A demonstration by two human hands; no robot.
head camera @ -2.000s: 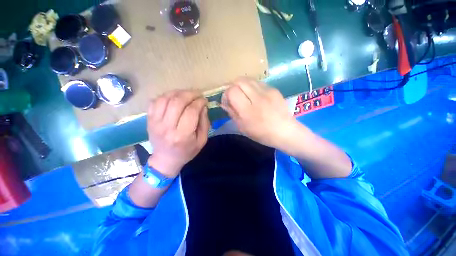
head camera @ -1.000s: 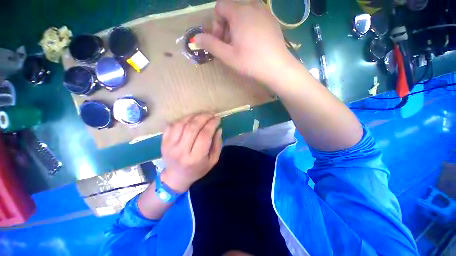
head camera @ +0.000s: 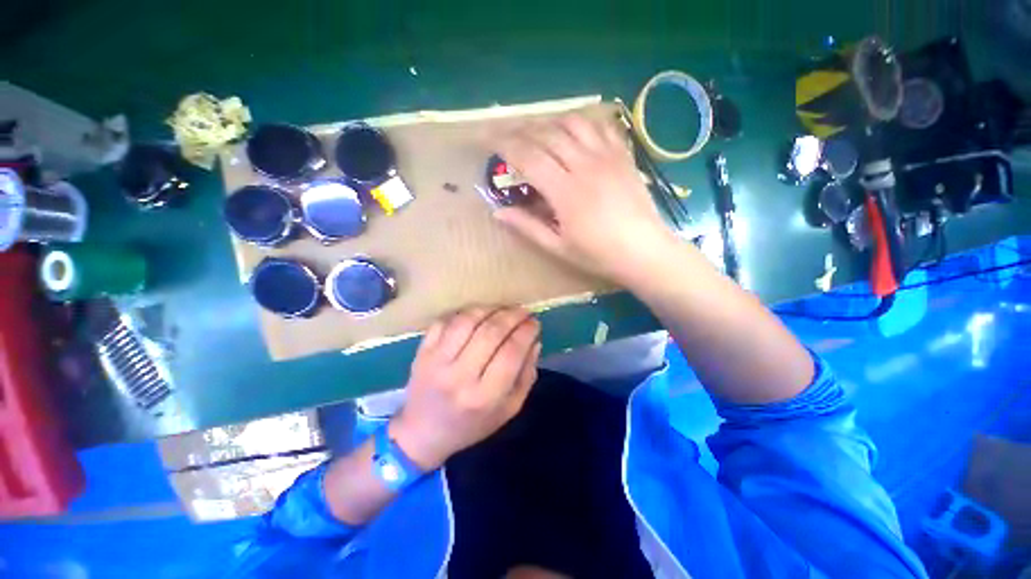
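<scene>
My right hand [head camera: 582, 192] is over a dark round watch case [head camera: 505, 181] on the brown cardboard [head camera: 435, 255]. Its fingers cover much of the case, and a small red and pale part shows at the fingertips. Whether the fingers grip the case is hidden. My left hand [head camera: 473, 364] rests at the cardboard's front edge with fingers curled; what they hold, if anything, is hidden. Several round black discs [head camera: 286, 287] lie at the cardboard's left. A small white and yellow battery-like piece [head camera: 393, 195] lies beside them.
A tape ring [head camera: 643, 117] and thin tools [head camera: 669, 198] lie right of the cardboard. A red-handled tool [head camera: 881, 243] and black equipment are farther right. A crumpled yellowish lump [head camera: 208, 127], green spool [head camera: 102, 271], solder spool [head camera: 48, 212] and red tray [head camera: 28, 396] are left.
My right hand has left the bench edge beside my left hand and reached over the watch case, whose red-lit display is now covered. My left hand stays near the edge. The view has shifted.
</scene>
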